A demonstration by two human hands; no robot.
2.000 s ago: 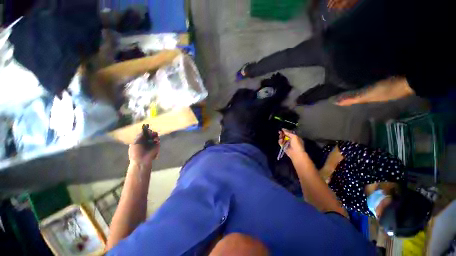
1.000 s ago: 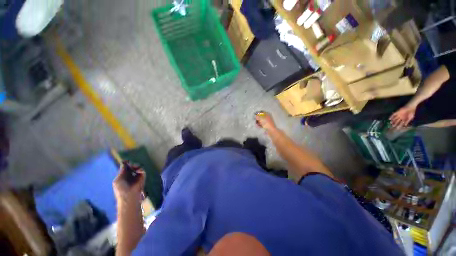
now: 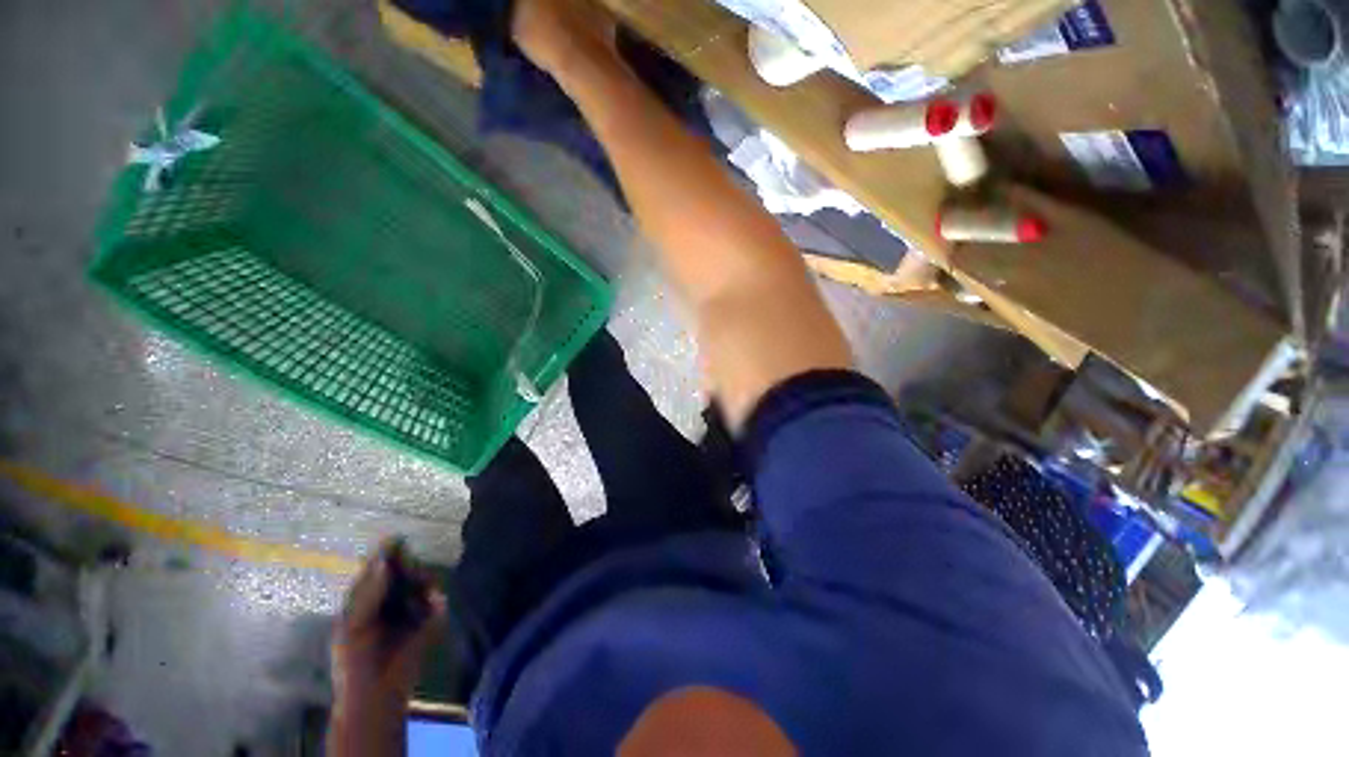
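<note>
My left hand is at the lower left, above the grey floor, closed around a small dark object whose shape is mostly hidden by the fingers. My right arm stretches up to the top of the view. My right hand is at the top edge, partly cut off, beside a crumpled dark blue cloth. Its fingertips are hidden, so I cannot tell whether it grips the cloth.
A green slotted crate with a white tie stands on the floor ahead. White thread spools with red ends lie on cardboard at the right. A yellow line crosses the floor. A dotted garment shows at lower right.
The view has turned and moved closer to the green crate and the cardboard with spools. My right hand has gone from mid-view up to the dark blue cloth. My left hand still holds the dark object.
</note>
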